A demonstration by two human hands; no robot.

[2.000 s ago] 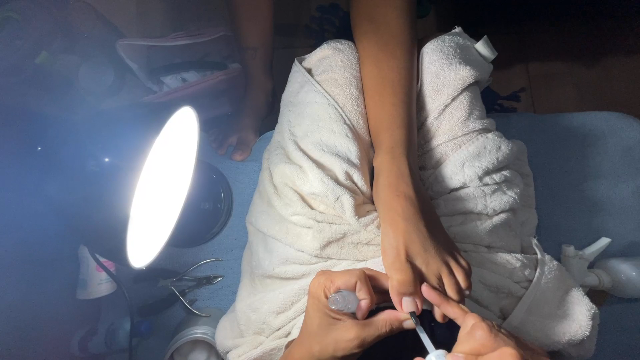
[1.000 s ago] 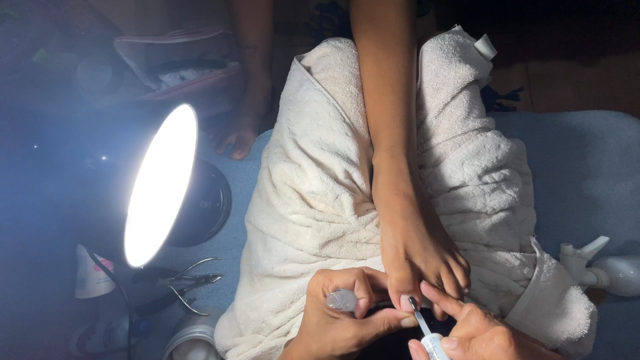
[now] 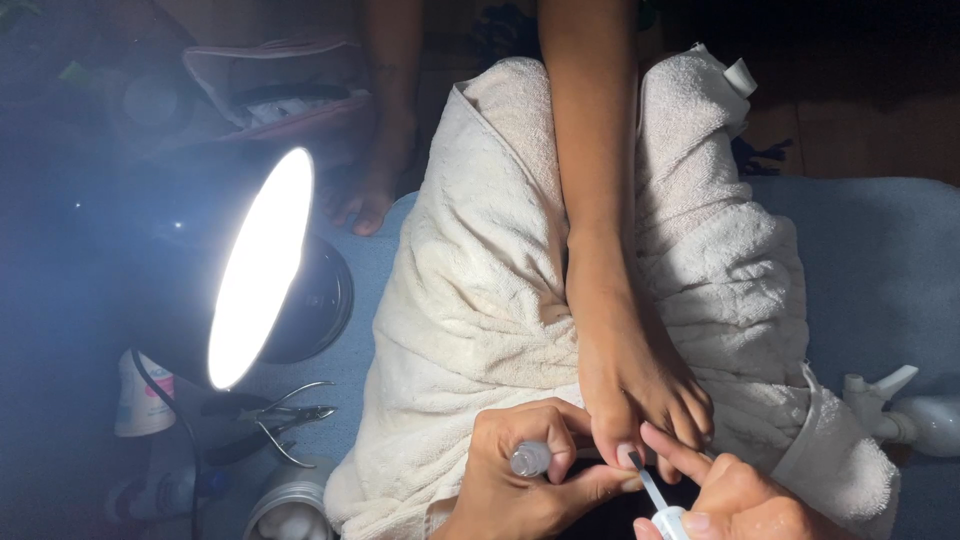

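My left hand [image 3: 525,465] has a small glass nail polish bottle [image 3: 531,458] held in its curled fingers, while its thumb and a finger touch the big toe of another person's foot [image 3: 622,352]. In my right hand [image 3: 739,499] is the white cap of a nail polish brush [image 3: 651,484], its dark tip at the big toenail [image 3: 627,454]. One finger of this hand rests near the second toe. The foot lies on a white towel [image 3: 480,285] draped over my legs.
At left stand a lit ring lamp [image 3: 261,270] and metal nippers [image 3: 296,415]. A white bottle [image 3: 145,394] and an open jar [image 3: 289,510] are nearby. A spray bottle [image 3: 926,424] lies at right. The person's other foot [image 3: 367,195] and a pink-edged pouch [image 3: 277,90] are behind.
My right hand has shifted slightly with the brush, whose tip stays around the big toenail. My left hand keeps its hold on the bottle and its place at the toe.
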